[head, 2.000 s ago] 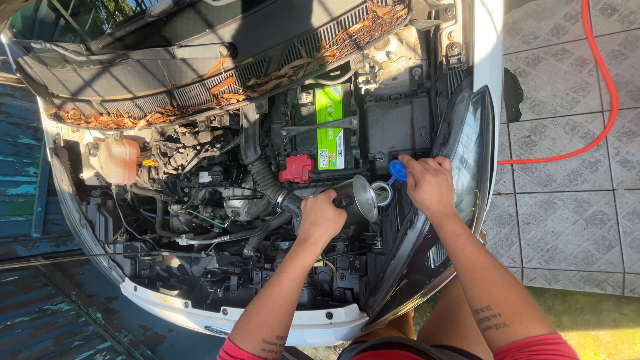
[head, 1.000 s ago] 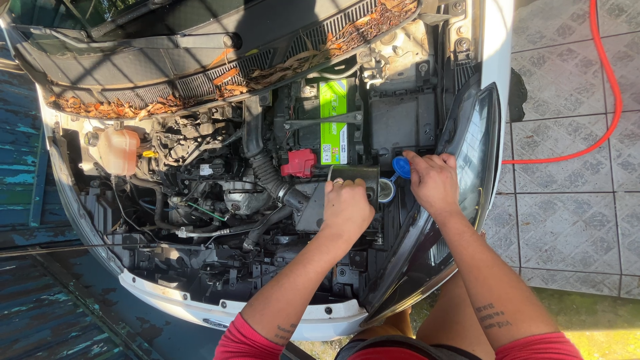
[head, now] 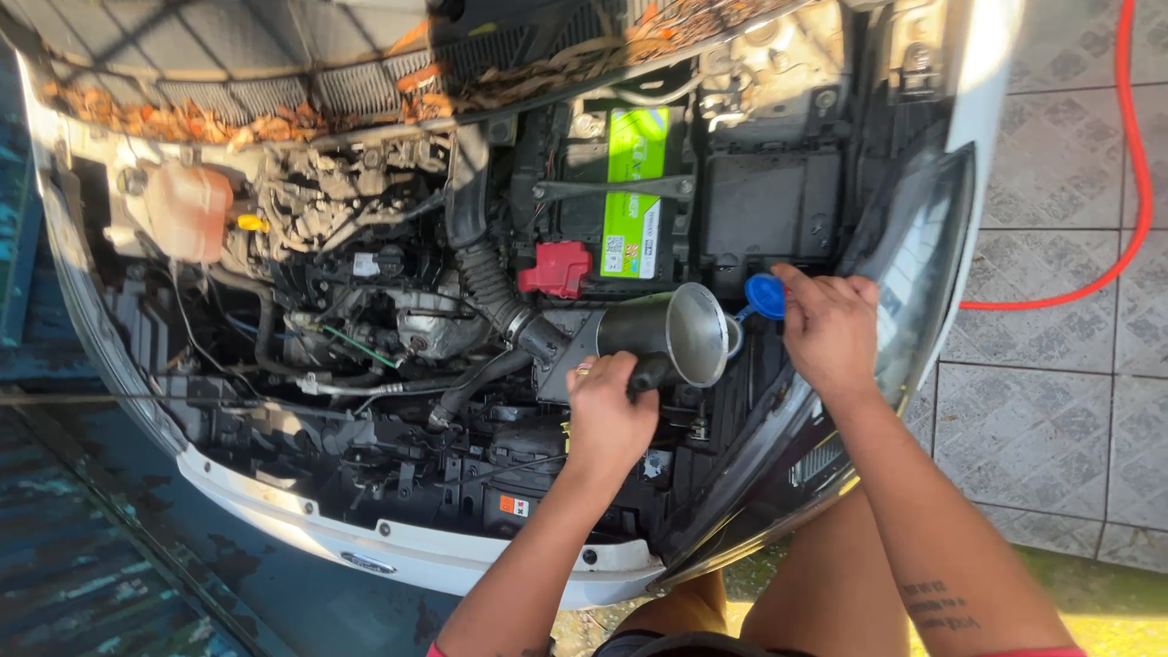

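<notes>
My left hand [head: 611, 411] grips the black handle of a metal cup [head: 637, 327], a small saucepan or mug by its shape, tilted so that its round mouth faces right. The cup hangs over the engine bay, in front of the battery [head: 593, 219]. Just right of its rim, my right hand [head: 829, 328] has its fingertips on a blue hinged cap [head: 765, 296]. A pale filler neck [head: 735, 336] joins the cap by a strap and is partly hidden behind the cup. Whatever the cup holds cannot be made out.
Around the hands lie a red terminal cover [head: 555, 269], a ribbed air intake hose [head: 488, 287] and the headlight [head: 922, 246]. A coolant reservoir [head: 187, 212] stands at the left. Dry leaves [head: 265, 123] line the cowl. A red hose [head: 1131, 182] crosses the floor tiles.
From one second ago, the cup has tipped from nearly upright, its round mouth now showing at the right as it did two seconds ago. My right hand stays at the blue cap.
</notes>
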